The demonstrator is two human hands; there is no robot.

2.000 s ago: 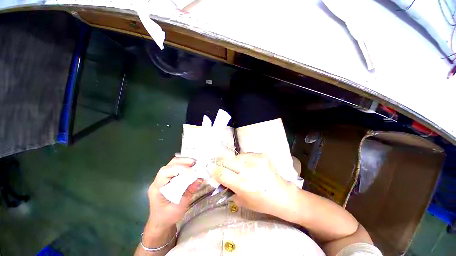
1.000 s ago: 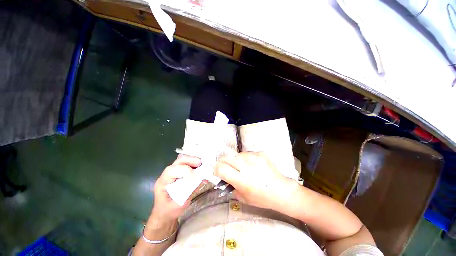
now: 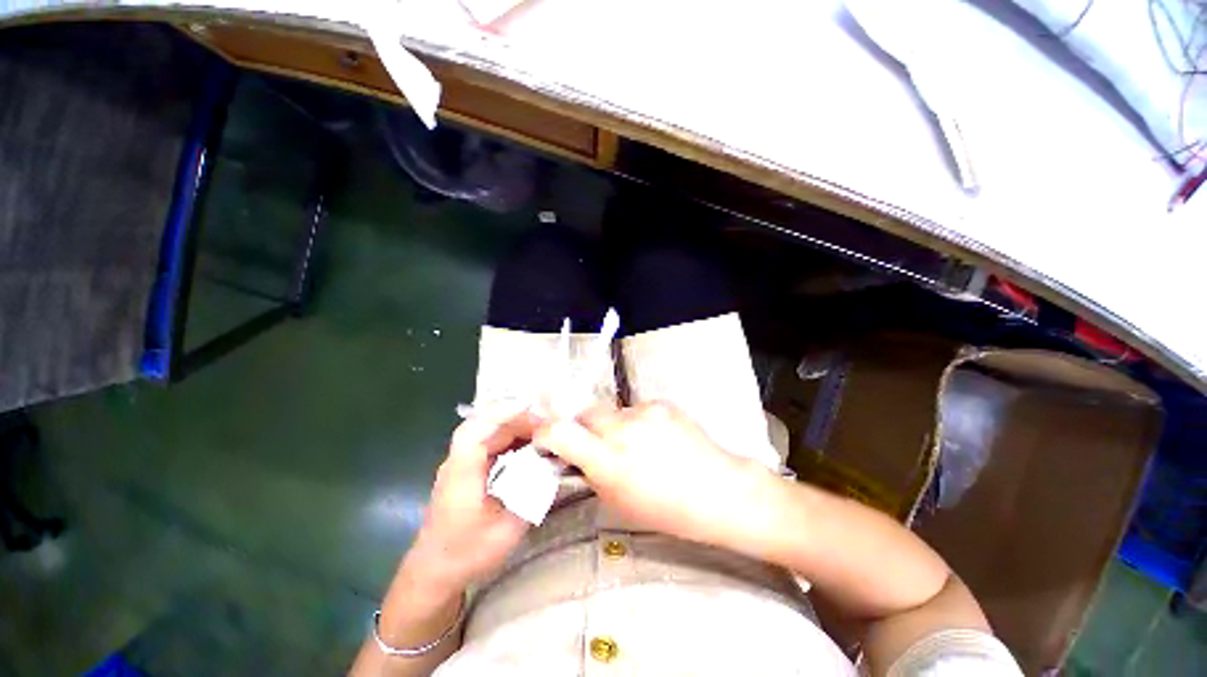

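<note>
A small white fabric piece (image 3: 524, 485) is held above the lap in the head view, with a loose end hanging below my fingers and narrow tips pointing forward. My left hand (image 3: 479, 479) pinches it from the left. My right hand (image 3: 649, 456) is beside it, thumb and fingers bent close together at the fabric, its fingertips near those of my left hand. The two hands cover most of the piece. No needle or thread can be made out between the fingers.
A white-covered table (image 3: 741, 93) with a wooden drawer edge curves across the top, a white strip (image 3: 408, 79) hanging over it. An open cardboard box (image 3: 1026, 489) stands at the right. A grey cloth-sided bin (image 3: 86, 225) on a blue frame stands at the left.
My left hand has turned and moved closer to my right hand. The fabric's loose end is now more bunched and sits further right. The dark metallic glint below my right hand no longer shows.
</note>
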